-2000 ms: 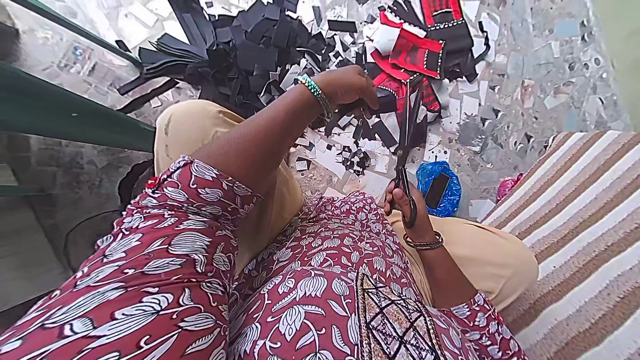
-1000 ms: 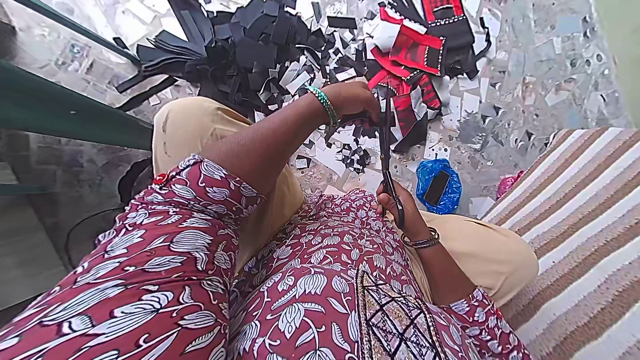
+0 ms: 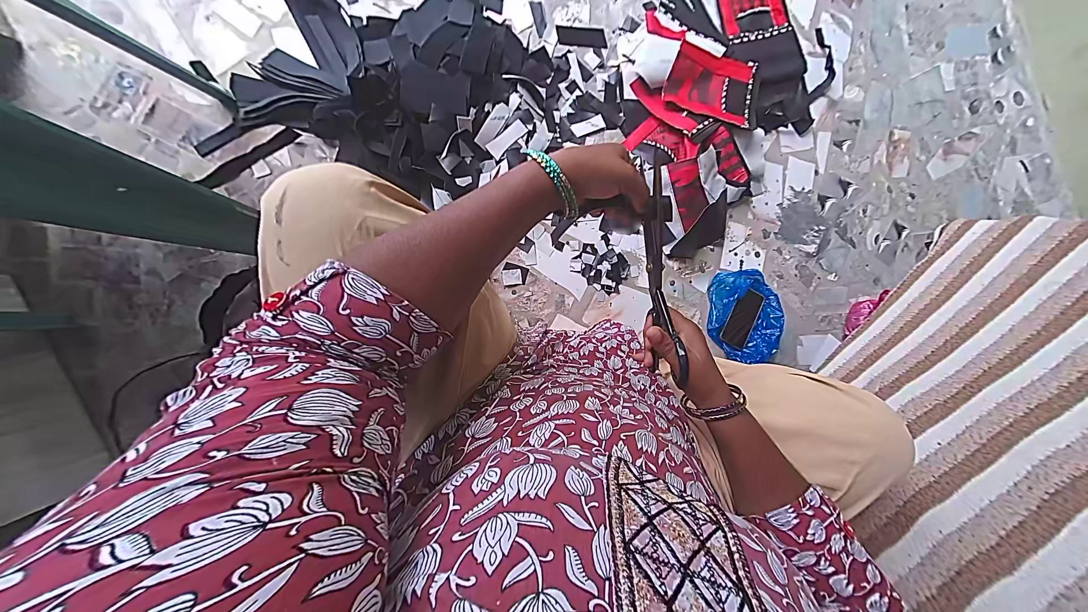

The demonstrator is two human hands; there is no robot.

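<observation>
My right hand grips the handles of a pair of dark metal scissors, whose long blades point up and away from my body. My left hand, with a teal beaded bangle at the wrist, is bent over beside the blades. A small dark piece shows at its fingertips against the blades; its outline is blurred. Beyond both hands lie red-and-black checked fabric pieces with beaded edging. A heap of black strips spreads to their left. Small black cut bits lie below my left hand.
White and black scraps are scattered over the stone-chip floor. A blue plastic bag with a dark rectangular item on it lies right of my right hand. A striped mat covers the right side. A green metal bar crosses the left.
The scissors were tilted with their blades right of my left hand two seconds ago; now they stand upright, close against its fingertips. The handles' rings have come nearer together.
</observation>
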